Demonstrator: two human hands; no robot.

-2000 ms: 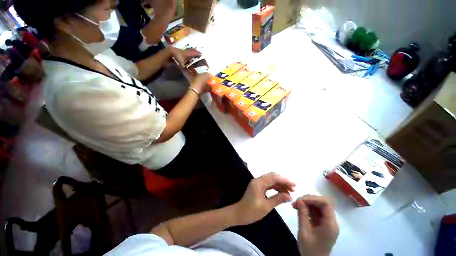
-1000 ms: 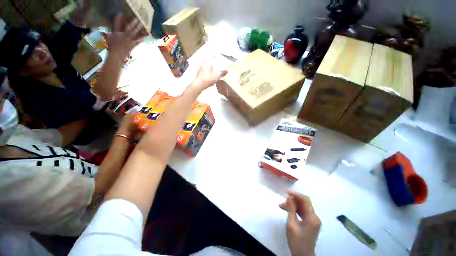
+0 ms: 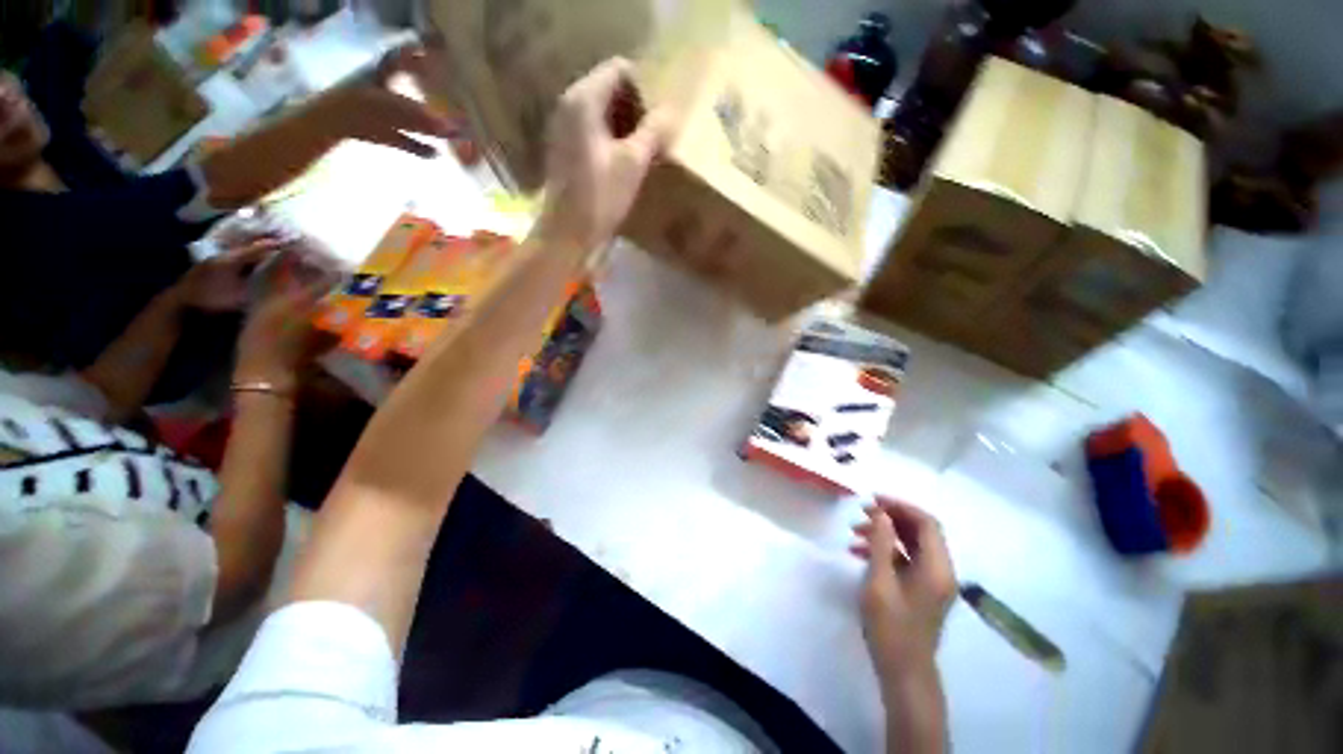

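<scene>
My left hand (image 3: 597, 155) is raised at top centre with curled fingers, against a brown carton (image 3: 766, 162). Blur and overlap hide whether it grips the carton. My right hand (image 3: 906, 575) is above the table with half-curled fingers, and no object shows in it. A retail box (image 3: 832, 405) lies white face up just beyond the right hand. A row of orange retail boxes (image 3: 420, 280) stands at left, partly hidden behind my left forearm.
Another carton (image 3: 538, 67) is tilted at top centre. Larger cartons (image 3: 1031, 221) stand at back right. A tape dispenser (image 3: 1141, 486) and a slim knife (image 3: 1012, 626) lie at right. Co-workers' arms (image 3: 265, 332) are at left.
My left hand has risen from above the box row to the carton edge. The brown carton is tilted more, and another carton has come in at top centre. My right hand has moved slightly up.
</scene>
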